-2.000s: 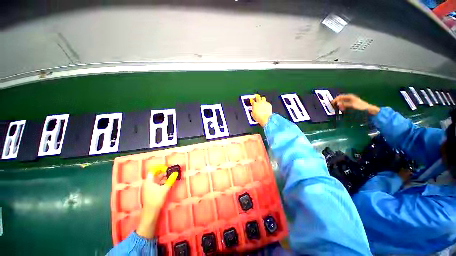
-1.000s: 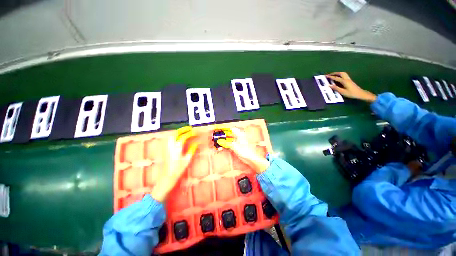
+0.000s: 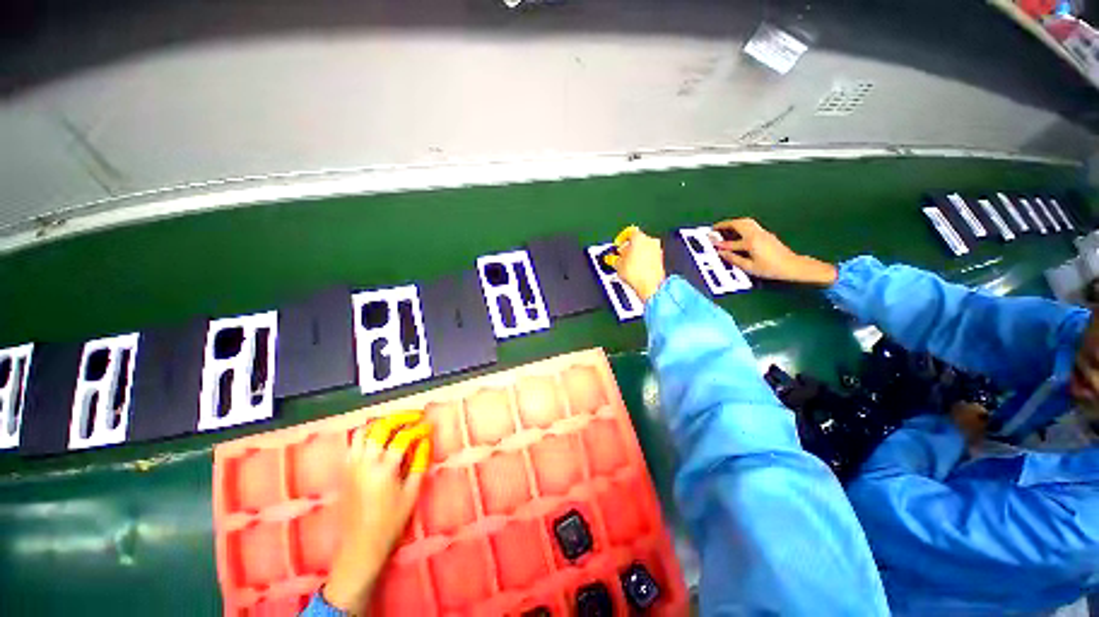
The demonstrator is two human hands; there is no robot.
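The red pocketed tray (image 3: 464,557) lies in front of me, mostly empty pockets, with several black watch heads (image 3: 574,534) near its lower right. My left hand (image 3: 383,482), with yellow finger cots, is over the tray's middle, fingers bent and a little apart, with nothing seen in them. My right hand (image 3: 636,259) is at the upper cut-out of a white box insert (image 3: 622,301) on the belt. Its fingertips cover the cut-out, so whether they still hold a watch head is hidden.
White inserts and dark lids (image 3: 325,344) line the green belt (image 3: 145,280). Another worker's hand (image 3: 771,253) is at the insert to the right. A tangled black heap (image 3: 844,416) lies on the bench by that worker. More boxes (image 3: 998,219) stand far right along the pale wall.
My right hand has moved from the tray, where it held a watch head, up to an insert on the belt. My left hand stays over the tray. The view has shifted.
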